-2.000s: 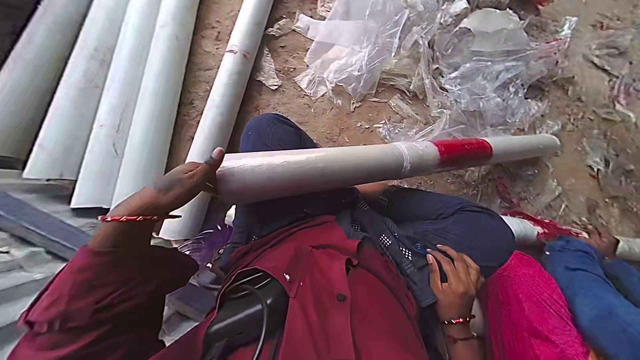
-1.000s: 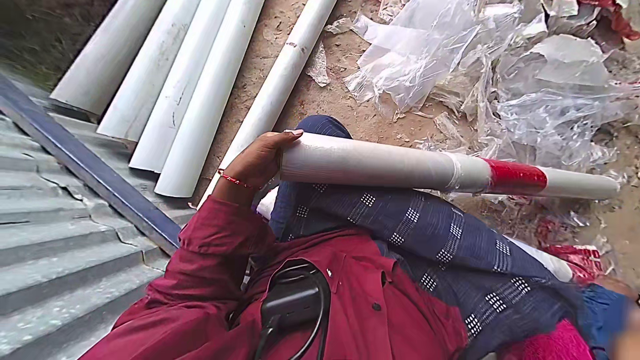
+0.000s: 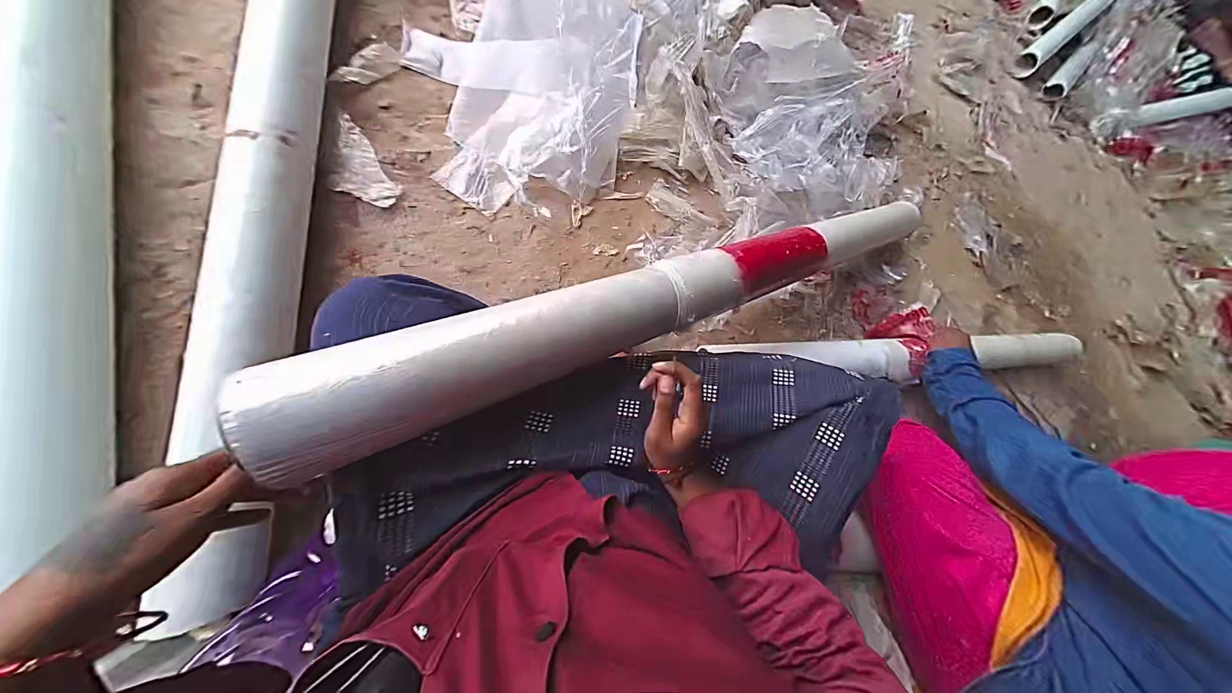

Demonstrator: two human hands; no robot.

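A pale plastic pipe (image 3: 462, 366) with a red band and clear film wrapped around it lies slanting across my lap, its wide end at the left. My left hand (image 3: 168, 525) has its fingers at the lower rim of that wide end, with the thumb side partly hidden, so the grip is only partly seen. My right hand (image 3: 677, 414) rests over the patterned dark blue cloth (image 3: 770, 404) just below the pipe's middle, fingers curled; it does not touch the pipe, and whether it holds anything small is unclear.
Larger pale pipes (image 3: 255, 221) lie on the soil to the left. Crumpled clear plastic film (image 3: 799, 106) is heaped beyond the pipe. At the right, a person in a blue sleeve (image 3: 1059, 452) has a hand on another pipe (image 3: 1030, 349) with red film. Short pipes (image 3: 1064, 37) lie at top right.
The pipe's left end has come lower, and it now slants up to the right. My left hand has gone from the top of that end to its lower rim. The view has shifted.
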